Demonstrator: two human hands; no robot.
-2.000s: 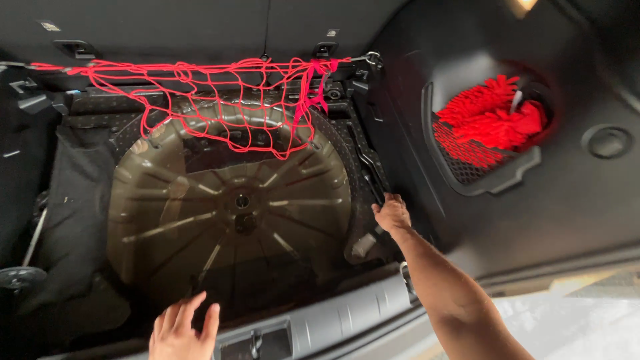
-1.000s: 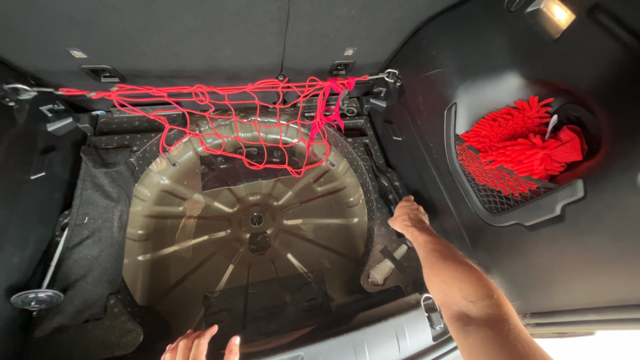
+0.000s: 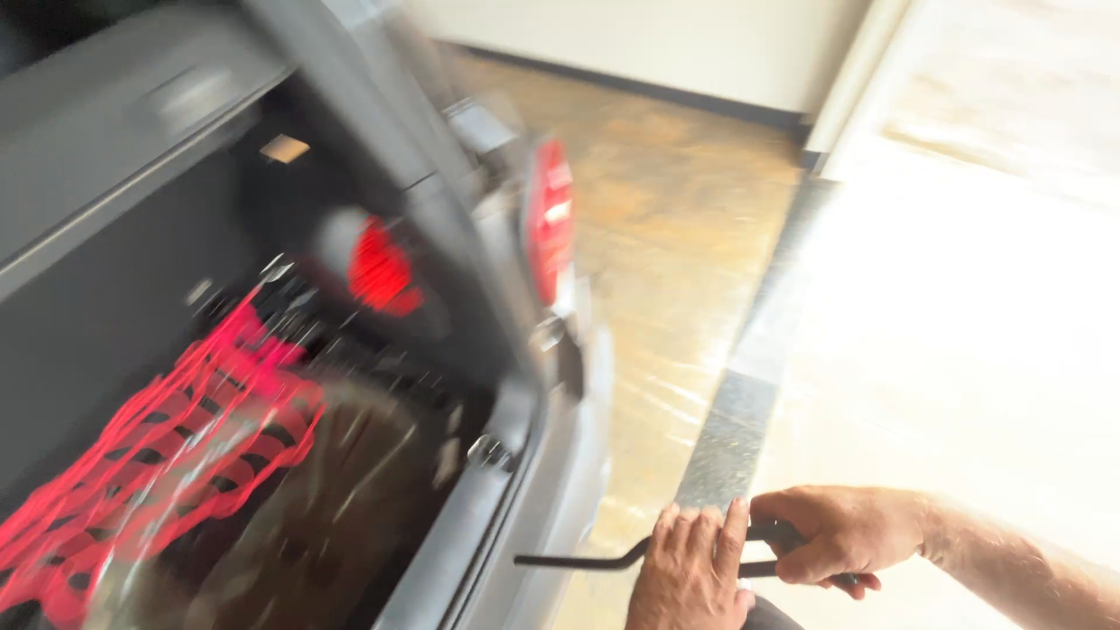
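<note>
Outside the car's rear bumper, my right hand (image 3: pixel 831 538) is closed around dark metal rods. My left hand (image 3: pixel 696 569) lies over the same rods, its fingers together and its palm hidden. One bent black metal rod (image 3: pixel 582 562) sticks out to the left past my left hand, its tip in front of the bumper. A second dark bar shows between my hands; whether the two are joined, I cannot tell. A red cargo net (image 3: pixel 210 420) hangs across the open trunk at the left, blurred.
The trunk sill (image 3: pixel 446 542) and bumper (image 3: pixel 560 490) run up the middle. Above them is a red tail light (image 3: pixel 551 223). A red fluffy mitt or cloth (image 3: pixel 381 271) sits in the trunk's side pocket. A pale wall (image 3: pixel 665 52) stands behind the tan floor (image 3: pixel 647 262).
My right hand has left the right side of the trunk well and is outside, holding dark rods. My left hand has come beside it. The view has swung far to the right.
</note>
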